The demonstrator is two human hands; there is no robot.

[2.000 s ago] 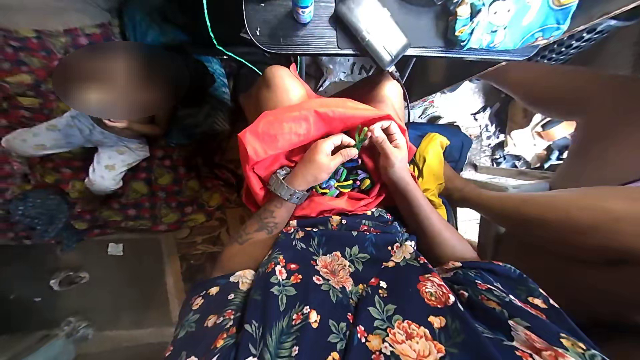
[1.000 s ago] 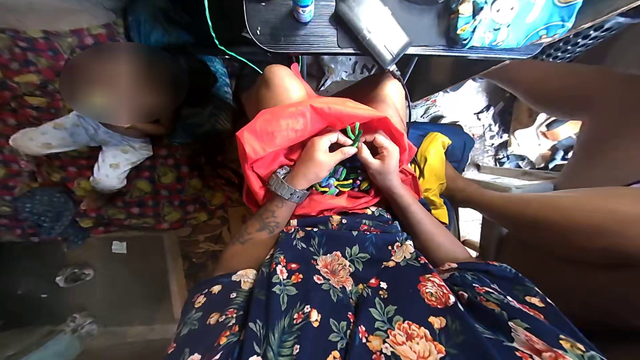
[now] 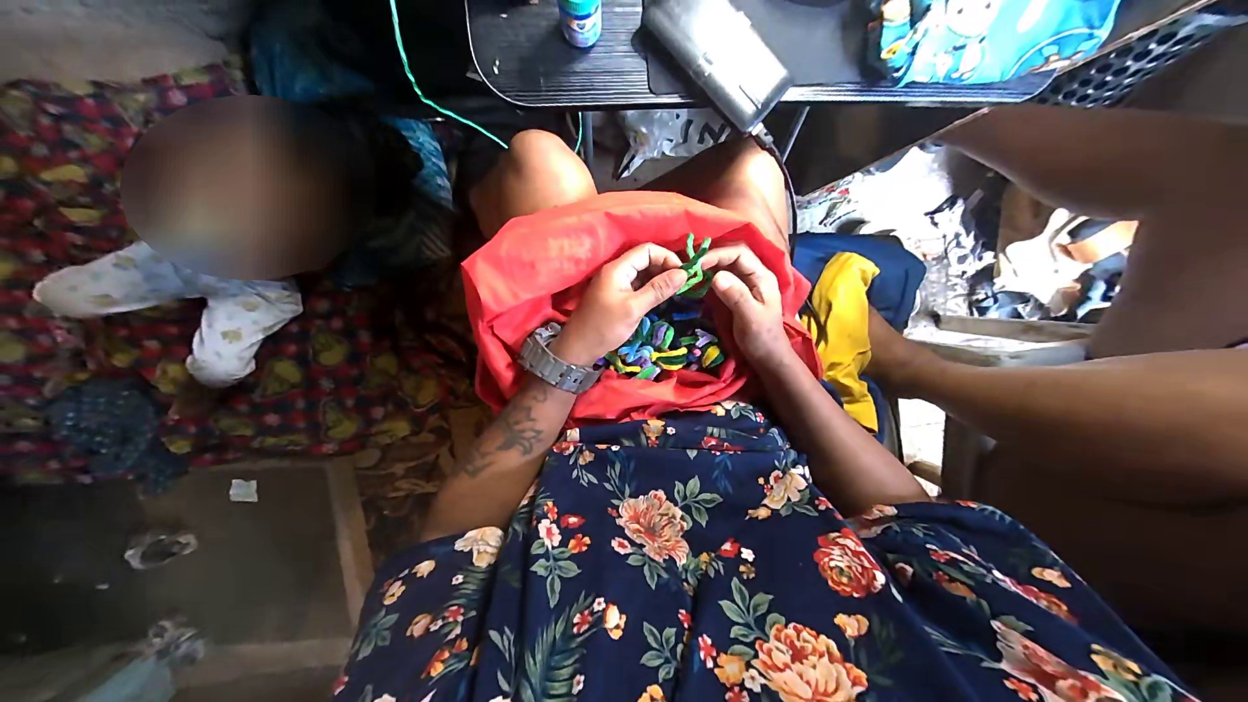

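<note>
A red plastic bag (image 3: 546,253) lies across my lap, its mouth spread. Inside are several small twisted pieces of yarn or cord (image 3: 663,351) in green, yellow, blue and purple. My left hand (image 3: 629,297), with a grey watch (image 3: 558,361) on the wrist, pinches a green piece of cord (image 3: 695,268) between thumb and forefinger. My right hand (image 3: 749,297) grips the same piece from the other side, and its loose ends stick up between the fingertips. Both hands are above the bag, close together. The fingers hide part of the green piece.
A black table (image 3: 604,78) in front bears a small blue bottle (image 3: 581,21), a grey case (image 3: 721,58) and a blue printed cloth or bag (image 3: 994,39). A person (image 3: 244,322) sits at left on patterned cloth. Another person's bare leg (image 3: 1053,390) reaches in from the right, near yellow cloth (image 3: 846,322).
My hands have shifted slightly about the green piece, drawing closer together than two seconds ago. The person at left has moved a little to the right in view.
</note>
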